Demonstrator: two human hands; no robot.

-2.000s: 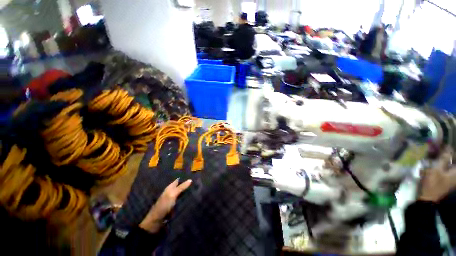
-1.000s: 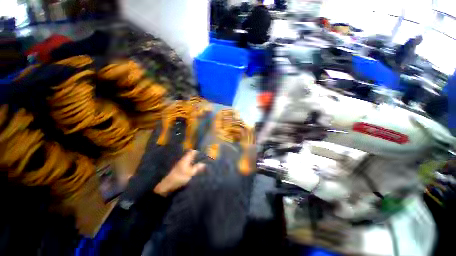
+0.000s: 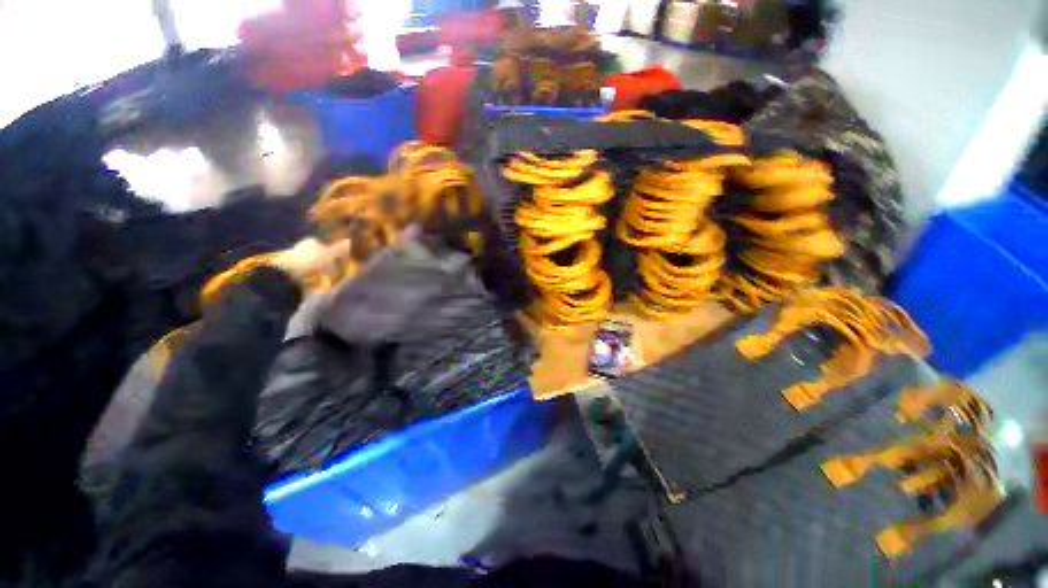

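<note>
My left hand is small and blurred at the end of a dark sleeve. It reaches among yellow-orange handles at the far end of a pile of dark pieces in a blue crate. Its fingers are hard to make out, so its grip is unclear. My right hand is out of the picture. Dark panels with yellow-orange handles lie at the right, overlapping side by side.
Bundles of dark panels with many orange loops stand on a brown board behind the panels. A small printed item lies there. Camouflage-like fabric and another blue bin are at the right. Red items stand farther back.
The view has swung far to the left, and the sewing machine has left it. My left hand has moved off the handled panels to the crate pile. My right hand, seen earlier, is out of view.
</note>
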